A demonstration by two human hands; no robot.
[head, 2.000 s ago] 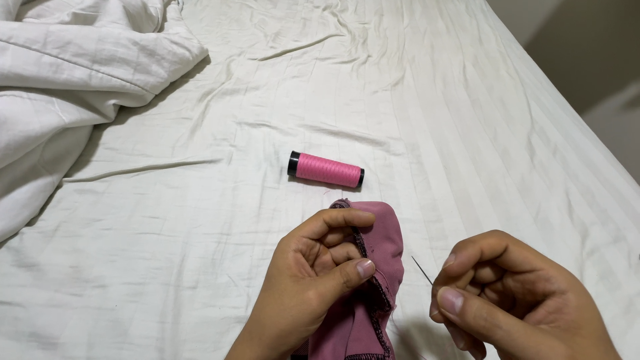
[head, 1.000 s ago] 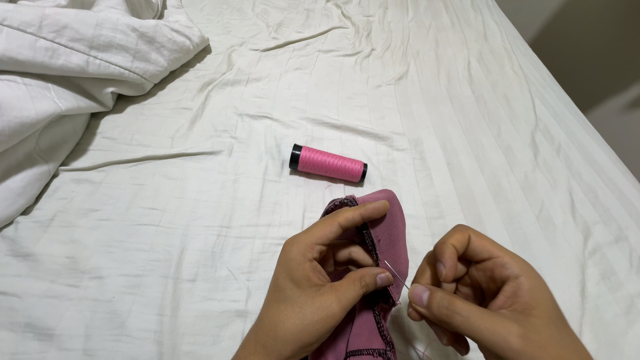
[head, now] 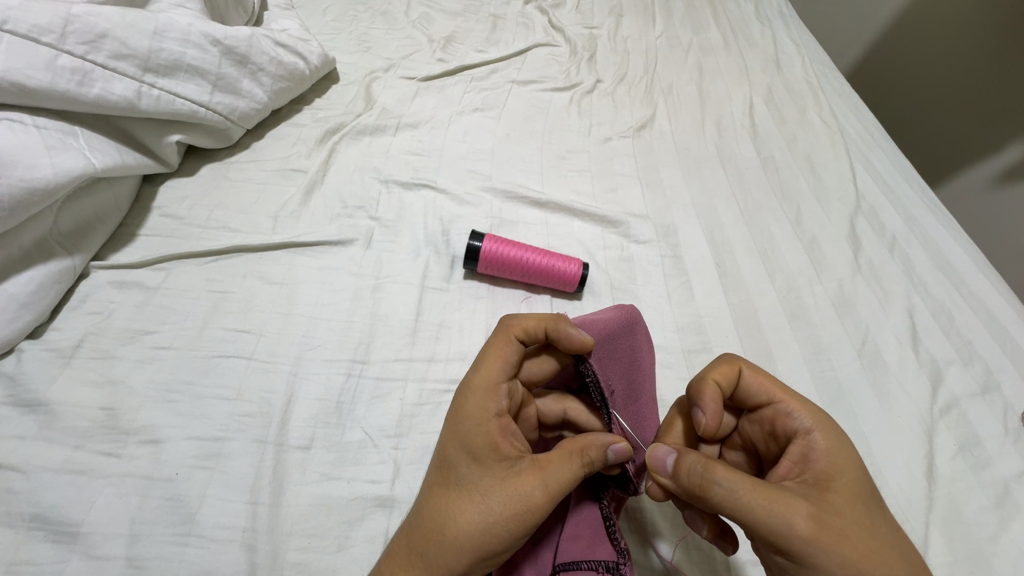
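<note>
My left hand (head: 528, 424) grips a mauve fabric piece (head: 620, 360) along its seam, which is edged with dark overlock stitching. Between the thumb and forefinger of my right hand (head: 744, 464) is a sewing needle (head: 630, 430), its tip at the fabric beside the seam, near my left thumb. Whether the tip has gone into the cloth cannot be told. A thin thread hangs below my right hand. Just beyond the fabric, a spool of pink thread (head: 530, 262) with black ends lies on its side.
A wrinkled white bed sheet (head: 240, 400) lies under everything. A bunched white quilt (head: 96, 120) is at the upper left. The bed's edge runs down the right side, with a grey shaded area beyond it.
My right hand has moved left with the needle, from apart from the fabric to up against its seam. My left hand keeps its hold on the cloth.
</note>
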